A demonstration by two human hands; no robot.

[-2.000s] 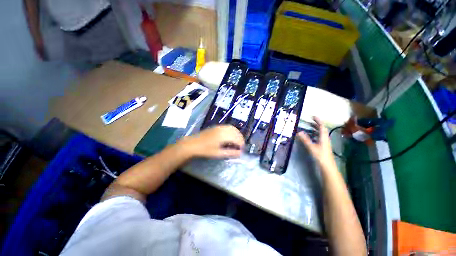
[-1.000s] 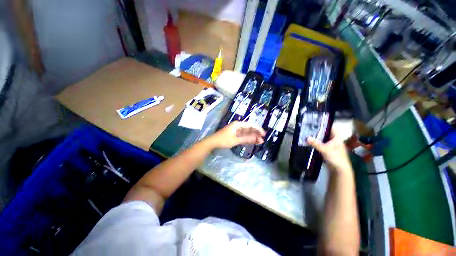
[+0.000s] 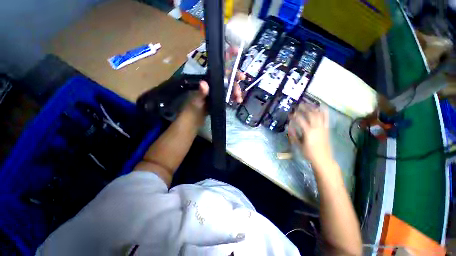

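Note:
My left hand [image 3: 201, 100] grips a long black lock panel [image 3: 216, 75] raised upright and seen edge-on, its fingers showing past the far side. A plain black bar [image 3: 172, 97], perhaps a handle lever, sticks out sideways from it to the left. Three more lock panels [image 3: 295, 85] lie side by side on the bubble wrap mat [image 3: 260, 152], open backs up, with white lead wires on them. My right hand [image 3: 311, 127] is blurred, fingers bent, beside the lower end of the rightmost panel; whether it holds anything is unclear. A small tan part [image 3: 284, 156] lies on the mat.
A blue crate [image 3: 37, 120] of black panels stands on the floor at left. A blue and white tube [image 3: 134, 56] lies on cardboard [image 3: 110, 30]. A whitish padded roll [image 3: 345, 90] runs along the table's rear. A green-sided line [image 3: 420, 175] and black cable are at right.
The panel raised in my right hand is now upright in my left hand, further left. My right hand has let it go and is over the mat. The view has shifted.

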